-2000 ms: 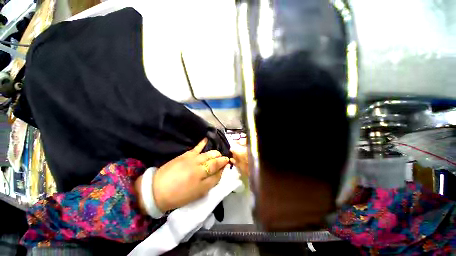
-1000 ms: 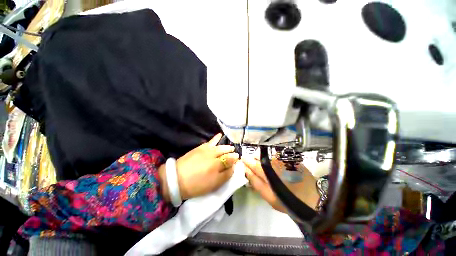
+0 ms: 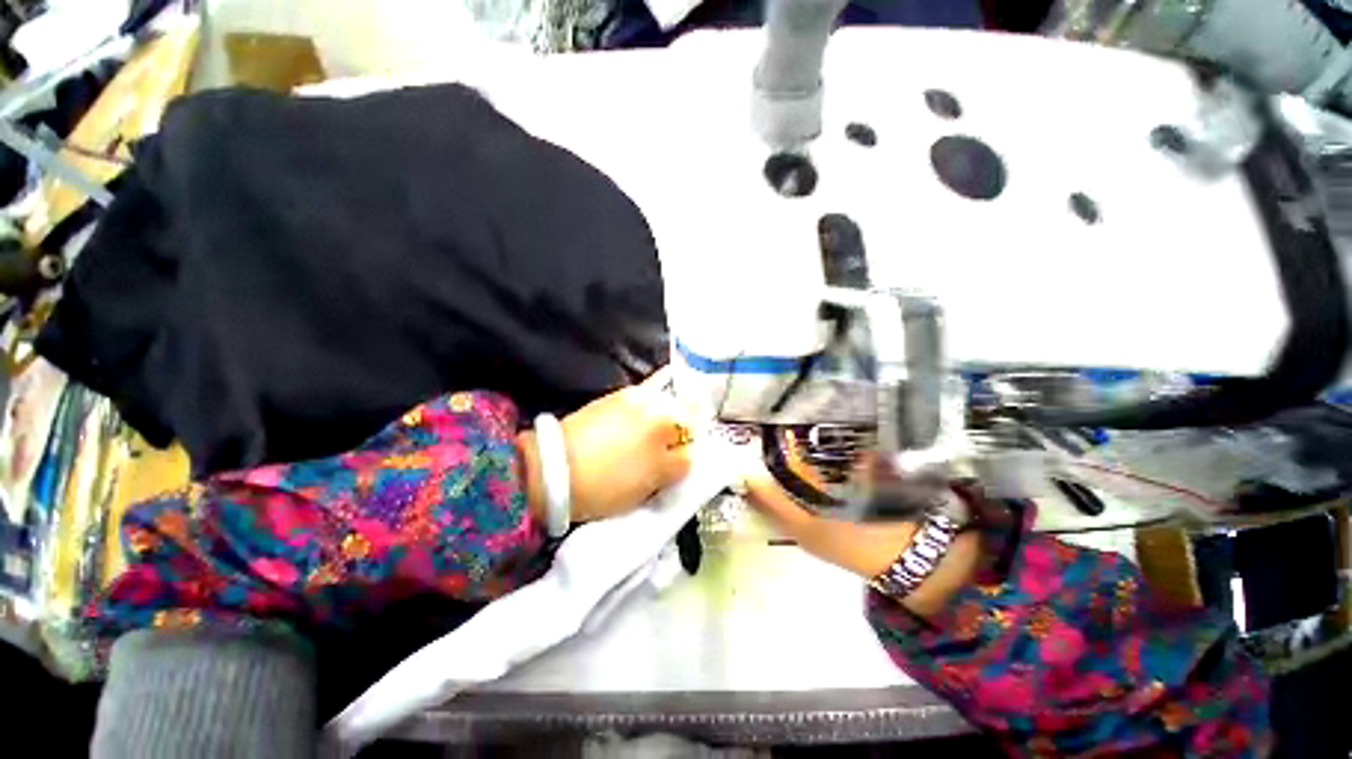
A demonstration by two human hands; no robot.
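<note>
The black garment panel (image 3: 401, 267) lies spread left of the white sewing machine (image 3: 1023, 223). The white band (image 3: 549, 608) runs from the fingertips down over the table's front edge. My left hand (image 3: 615, 452) presses on the cloth at the junction of panel and band, beside the needle area. My right hand (image 3: 838, 527) is at the band's upper end, partly hidden behind the machine's front parts. Its fingertips are bright and blurred, so its exact hold cannot be told. The needle and presser foot are not clearly seen. A small black piece (image 3: 690, 544) shows beside the band.
A grey measuring strip (image 3: 653, 718) runs along the table's front edge. A dark rectangle (image 3: 1287, 571) lies in a wooden tray at the far right. Clear plastic (image 3: 1134, 22) and cloth are behind the machine. Papers and strips (image 3: 89, 489) crowd the far left.
The view has shifted, so more of the machine shows and its front part no longer covers my right hand as much. The panel has bunched a little; both hands stay at the sewing area.
</note>
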